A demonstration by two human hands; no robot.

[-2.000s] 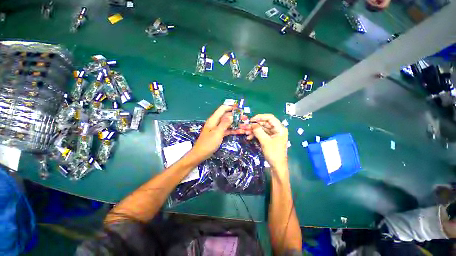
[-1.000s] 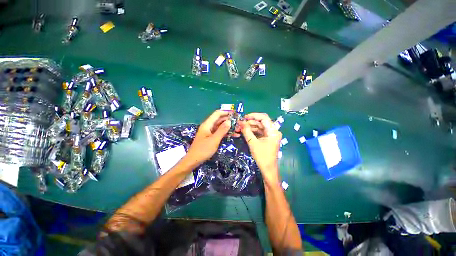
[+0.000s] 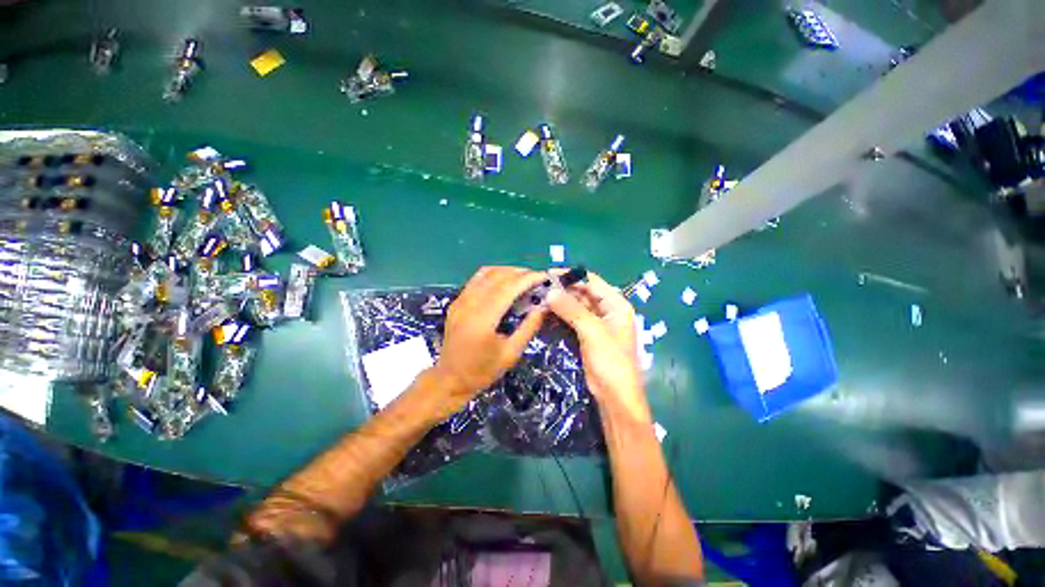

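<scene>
My left hand [image 3: 490, 327] and my right hand [image 3: 596, 321] meet above the parts bag. Between their fingertips is a small electronic unit [image 3: 532, 303], mostly covered by the fingers, with a dark end [image 3: 568, 276] sticking out toward the upper right. I cannot tell how each finger grips it. The clear plastic bag [image 3: 521, 401] of black parts lies flat below the hands, with a white label [image 3: 398, 369] at its left. Small white liner pieces [image 3: 689, 296] are scattered right of the hands.
A heap of similar units [image 3: 180, 355] lies at left beside stacked clear blister trays [image 3: 57, 298]. More units [image 3: 550, 155] lie on the green belt. A blue tray [image 3: 811, 353] is at right. A slanting metal post [image 3: 837, 132] stands right of centre. Yellow tag [image 3: 267, 62] far left.
The unit has been turned; its dark end now points to the upper right, and the white and yellow end seen earlier no longer shows. My left hand covers more of it.
</scene>
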